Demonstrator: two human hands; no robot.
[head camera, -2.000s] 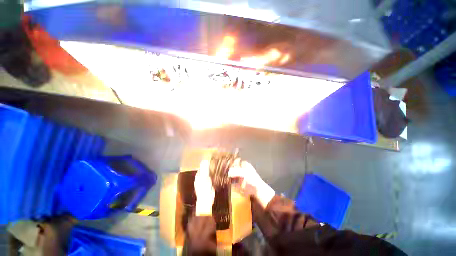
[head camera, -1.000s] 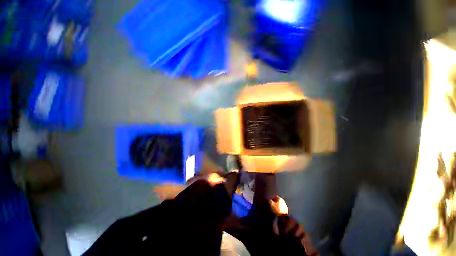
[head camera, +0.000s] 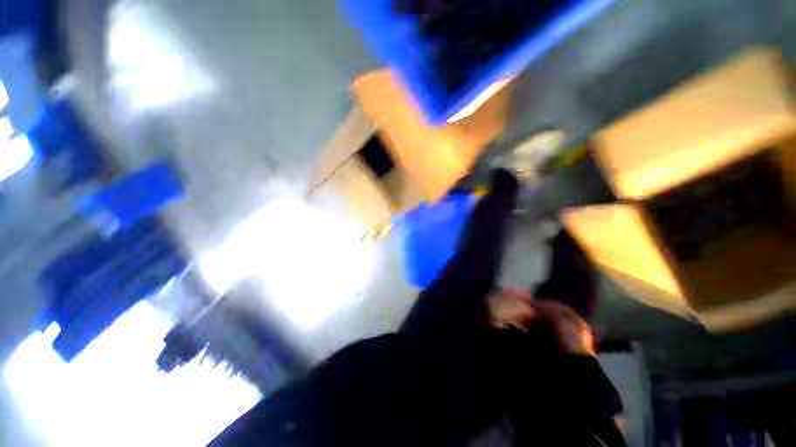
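Note:
The view is blurred and tilted. An open tan carton (head camera: 698, 118) stands at the right with its flaps spread and dark contents inside, too smeared to make out. My left hand (head camera: 509, 307) and my right hand (head camera: 572, 330) are close together at lower centre, left of and below the carton and apart from it. Both are small and blurred. Whether the hands touch or hold something cannot be told. A blue bin (head camera: 397, 57) with dark contents is cut off by the top edge.
A second tan box (head camera: 428, 153) with a dark opening lies below the blue bin. A blue object (head camera: 434, 240) is left of my dark-clothed legs. Other blue bins or trays (head camera: 144, 194) are at the left. Bright glare covers parts of the floor.
The view has swung and tilted. Two seconds ago my hands were at a dark bundle over the carton; now they are away from it. The carton now shows at the right, and the blue bin at the top.

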